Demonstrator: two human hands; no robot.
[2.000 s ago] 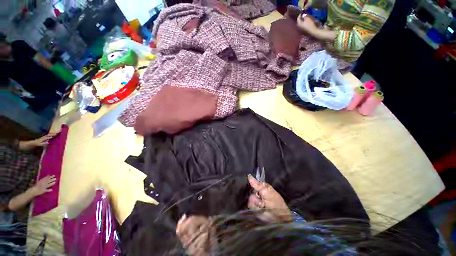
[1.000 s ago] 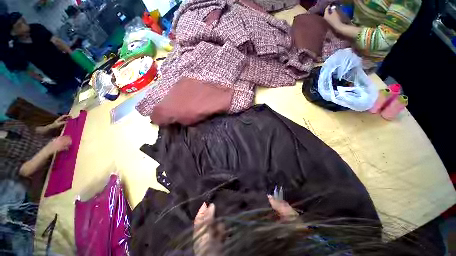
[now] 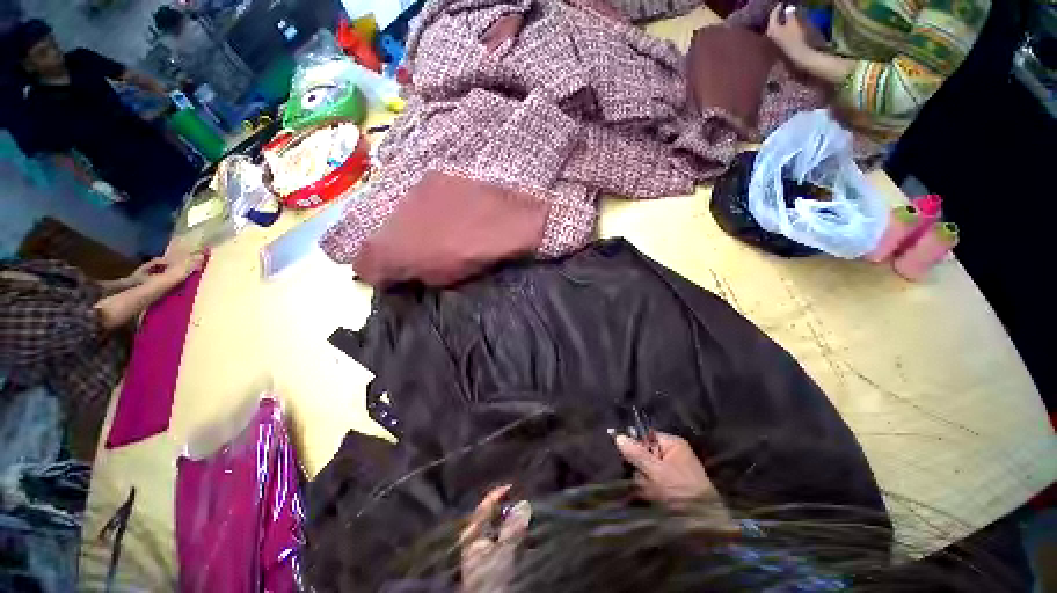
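Note:
A large dark brown garment (image 3: 580, 336) lies spread and gathered in front of me. My right hand (image 3: 678, 473) is over its lower middle. Small thread snips (image 3: 643, 424) stick up from its fingers, blades away from me. My left hand (image 3: 493, 547) is lower and further left, at the near part of the garment. Its thumb and a finger are close together around a small dark spot that I cannot identify. Loose hair strands cross the view and partly hide both hands. No needle can be made out.
Pink-brown tweed coats (image 3: 498, 139) lie beyond the garment. A white plastic bag (image 3: 811, 191) in a black bowl and pink thread cones (image 3: 925, 249) are right. A red tub (image 3: 319, 168), magenta cloth (image 3: 157, 359), polybag (image 3: 238, 504) and dark scissors (image 3: 117, 535) are left. People work at both sides.
My left hand has moved down and slightly right, its fingers now around a small dark spot. My right hand shows more fully, snips still in it. The left person's hands moved up the magenta cloth.

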